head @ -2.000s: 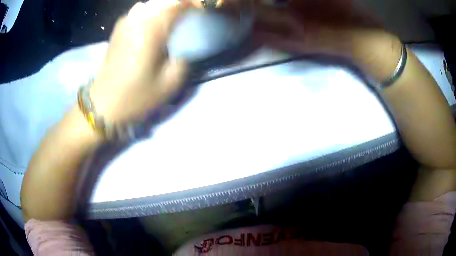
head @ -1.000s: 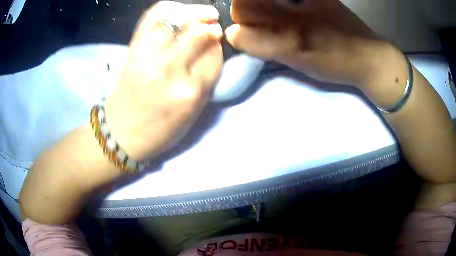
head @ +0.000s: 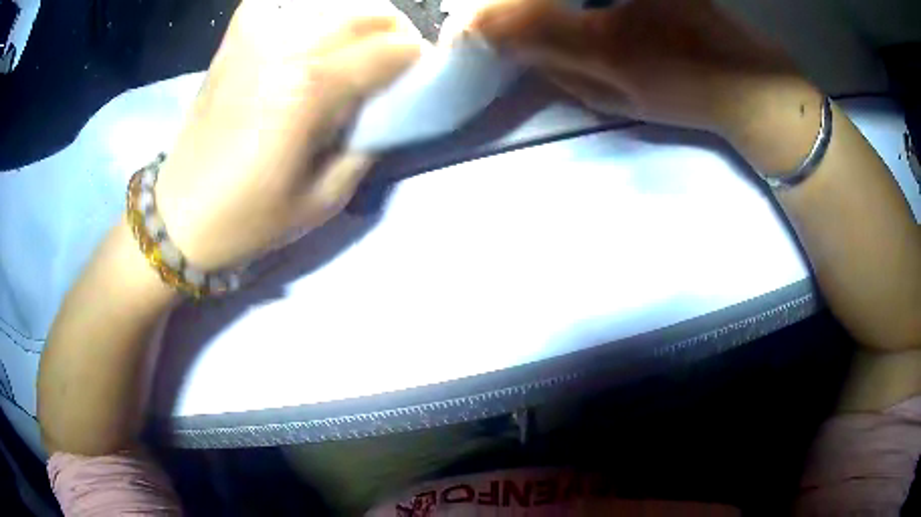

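Note:
My left hand point(head: 288, 121), with a bead bracelet, is at the upper left with its fingers bent around the left side of a pale cloth piece point(head: 429, 101). My right hand point(head: 626, 61), with a metal bangle, is at the upper middle; its fingertips pinch the cloth's upper edge. The cloth hangs folded between the hands, above the white table. A bit of dark speckled fabric point(head: 424, 14) shows between the fingertips at the top edge. The finger ends are partly blurred or overexposed, and any needle area is hidden.
The white table point(head: 505, 273) has a curved front edge with a grey ruled strip point(head: 384, 412). Dark lint-flecked cloth point(head: 121, 50) lies at the upper left, with pale cloth point(head: 71, 212) below it. My pink lettered shirt point(head: 545, 495) is at the bottom.
Since one second ago, my left hand has moved left and slightly up, showing more of the pale cloth. My right hand has moved slightly up.

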